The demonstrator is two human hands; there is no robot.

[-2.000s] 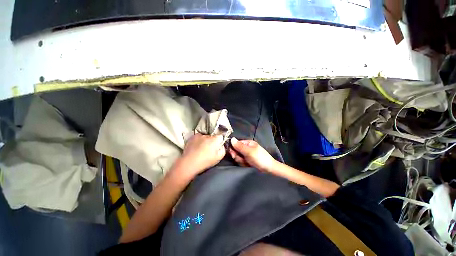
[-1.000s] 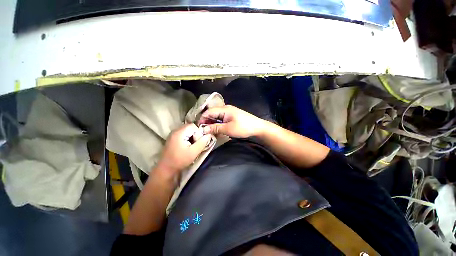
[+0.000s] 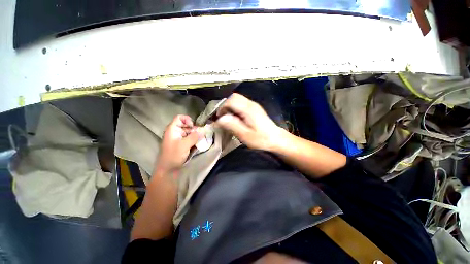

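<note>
A beige fabric bag [image 3: 149, 126] lies over my lap below the table edge, its lower part running down beside the apron. My left hand [image 3: 180, 140] pinches the bag's edge between thumb and fingers. A whiter piece of cloth [image 3: 204, 143] shows at the opening between my hands. My right hand [image 3: 246, 122] is on the upper right part of the bag, slightly blurred, with fingers curled on the raised edge. Whether a small tool is inside my right hand cannot be seen.
A long white table [image 3: 216, 49] with a worn, yellow-taped edge runs across the top, bearing a shiny black sheet [image 3: 154, 13]. Another beige bag [image 3: 59, 165] lies on a grey board at left. A pile of beige bags and straps [image 3: 386, 118] is at right, beside blue material [image 3: 318, 103].
My hands came together on the bag edge, then moved slightly apart. My right hand moved up and left from its first place. More of the bag now lies beside the apron, and white cloth shows.
</note>
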